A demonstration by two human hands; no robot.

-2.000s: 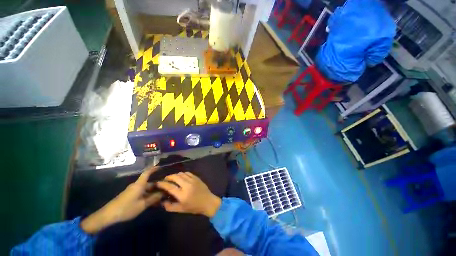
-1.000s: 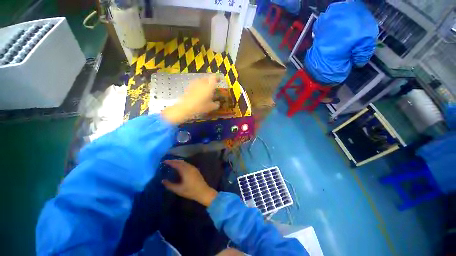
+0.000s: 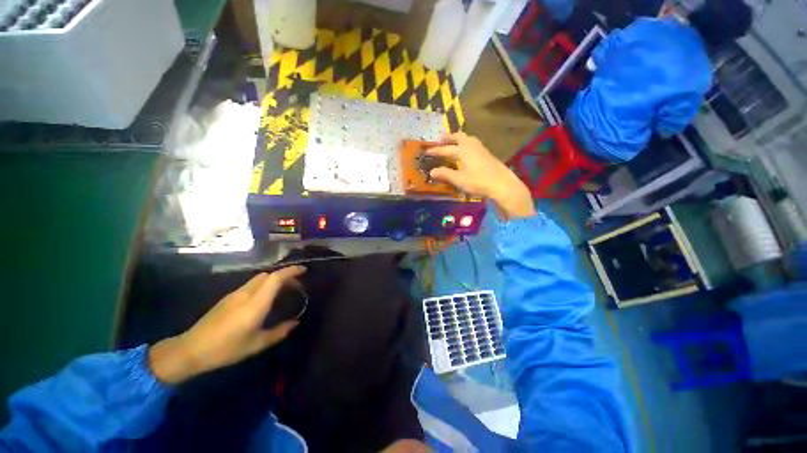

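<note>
My left hand [image 3: 234,323] is over my dark-clothed lap and holds a dark round housing [image 3: 288,305] with a thin shiny rim between thumb and fingers. My right hand [image 3: 473,170] reaches over the orange-brown fixture [image 3: 413,167] at the right of the press bed. Its fingertips are at the round dark recess, on or around a small dark part [image 3: 431,163]; the fingers partly hide it. The grey perforated base plate [image 3: 354,124] lies beside the fixture, with a white block [image 3: 348,170] on it.
The press's blue control panel [image 3: 380,220] faces me. Crumpled clear plastic [image 3: 217,177] lies left of the press and a foam box [image 3: 106,71] further left. A white parts tray [image 3: 464,330] is low at right. A person in blue [image 3: 641,88] sits beyond.
The base plate and fixture now sit further forward, near the panel. My left hand has moved off the plate back to my lap with the housing. My right hand has moved from the lap to the fixture.
</note>
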